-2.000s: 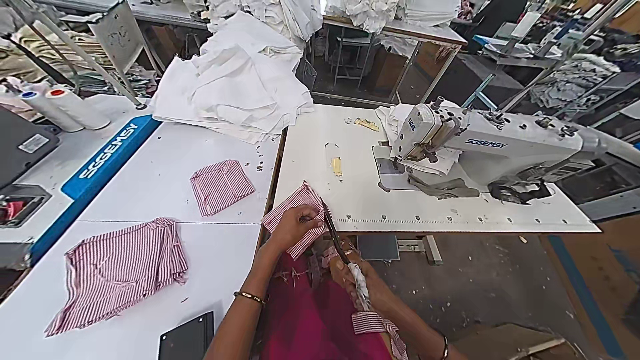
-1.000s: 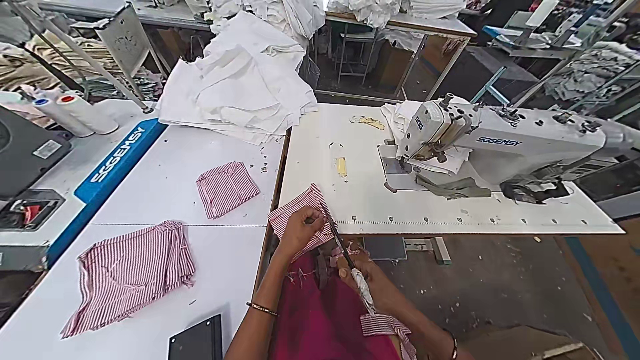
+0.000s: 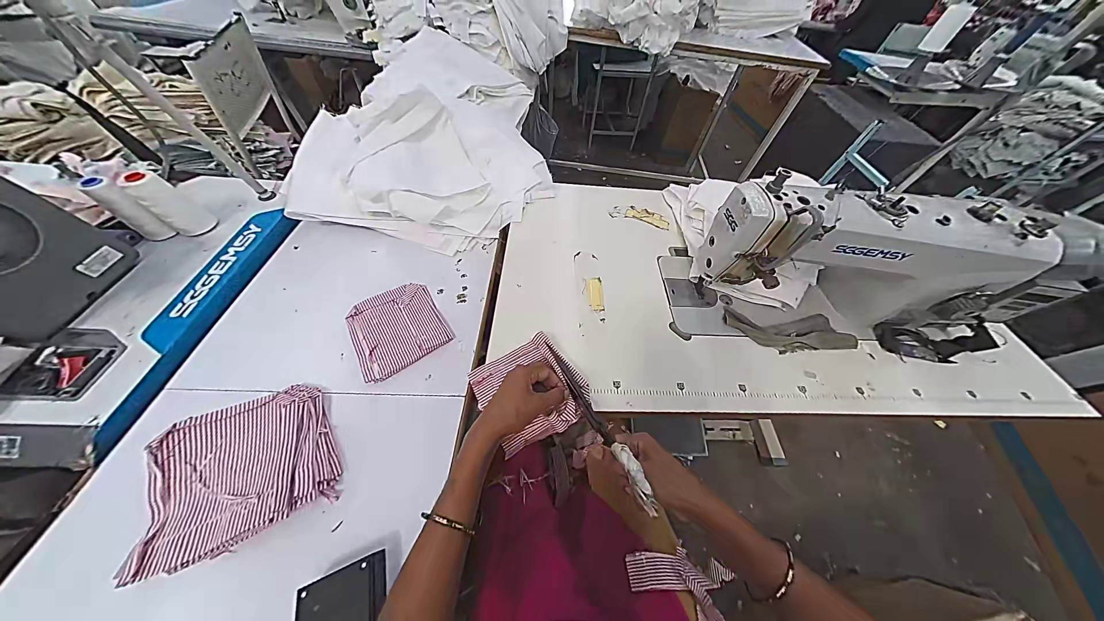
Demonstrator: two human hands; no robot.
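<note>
My left hand [image 3: 522,401] grips a small red-and-white striped fabric piece [image 3: 509,362] at the front edge of the sewing table. In my right hand [image 3: 634,470] is a pair of scissors [image 3: 576,392] with a cloth-wrapped handle, its blades lying along the right part of the striped piece. A lower blade or handle part hangs over the magenta garment on my lap. To the left, a folded striped piece [image 3: 399,332] and a larger stack of striped pieces [image 3: 241,483] lie on the white table. A striped strip [image 3: 677,573] hangs near my right forearm.
An industrial sewing machine [image 3: 906,259] stands at right with grey cloth [image 3: 789,332] by its base. White fabric [image 3: 423,164] is heaped at the back. Thread cones [image 3: 168,203] and another machine's blue-edged bed [image 3: 216,276] are at left. A black flat object [image 3: 342,591] lies at the front.
My left hand's fingers have shifted slightly on the striped piece. The scissors remain in my right hand. The view has moved slightly.
</note>
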